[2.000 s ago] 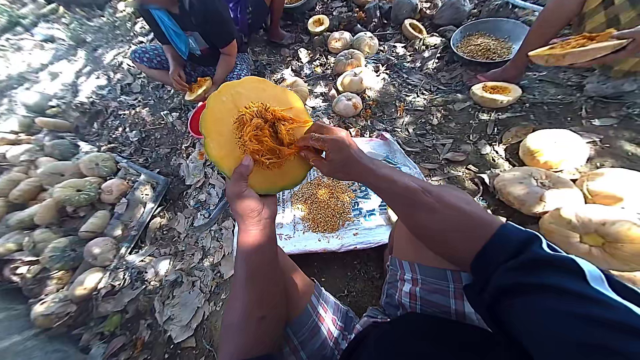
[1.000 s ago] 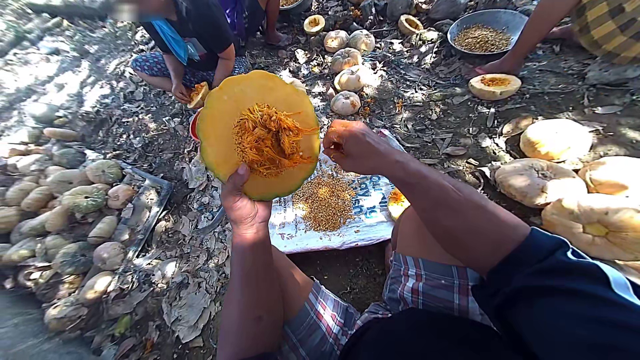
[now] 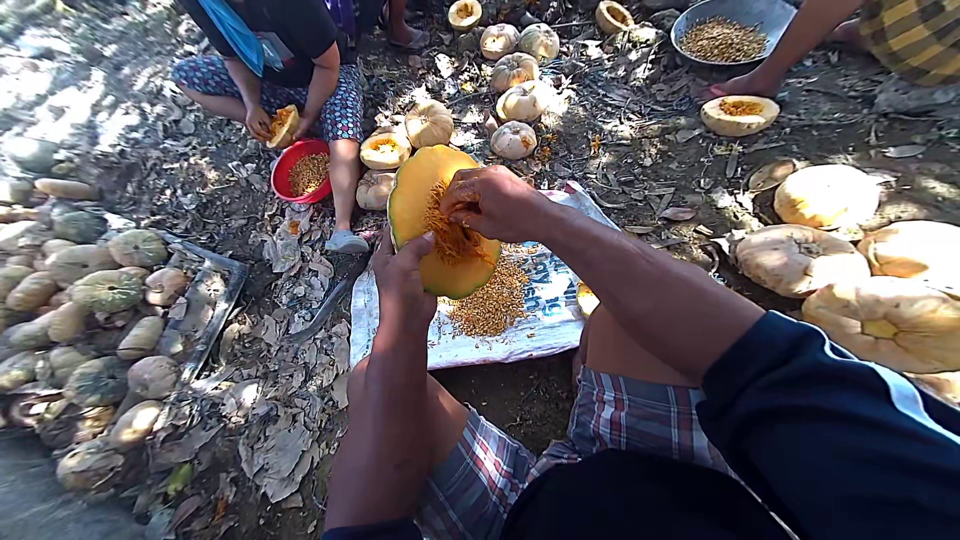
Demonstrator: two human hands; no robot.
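Note:
My left hand [image 3: 405, 274] grips the rim of a halved pumpkin [image 3: 427, 187], thumb on its yellow cut face. The half is tilted, its cut face turned toward the right. My right hand [image 3: 491, 202] has its fingers in the stringy orange pulp [image 3: 454, 244] at the centre; whether they pinch any is hidden. Below lies a heap of pumpkin seeds [image 3: 491, 300] on a white printed sack [image 3: 540, 334] between my legs. A piece of cut pumpkin [image 3: 587, 300] shows partly behind my right forearm.
Whole pumpkins [image 3: 799, 259] lie at the right, and many squashes [image 3: 109, 289] beside a dark frame [image 3: 217, 300] at the left. Ahead, a person holds a pumpkin half [image 3: 283, 126] over a red basin [image 3: 285, 176]. A metal basin [image 3: 690, 37] of seeds stands near another person's arm.
My right hand, apart from the pulp one second ago, is now in it. The pumpkin half has turned from facing me to a slant. At upper right, the other person's pumpkin half left view after the first frame.

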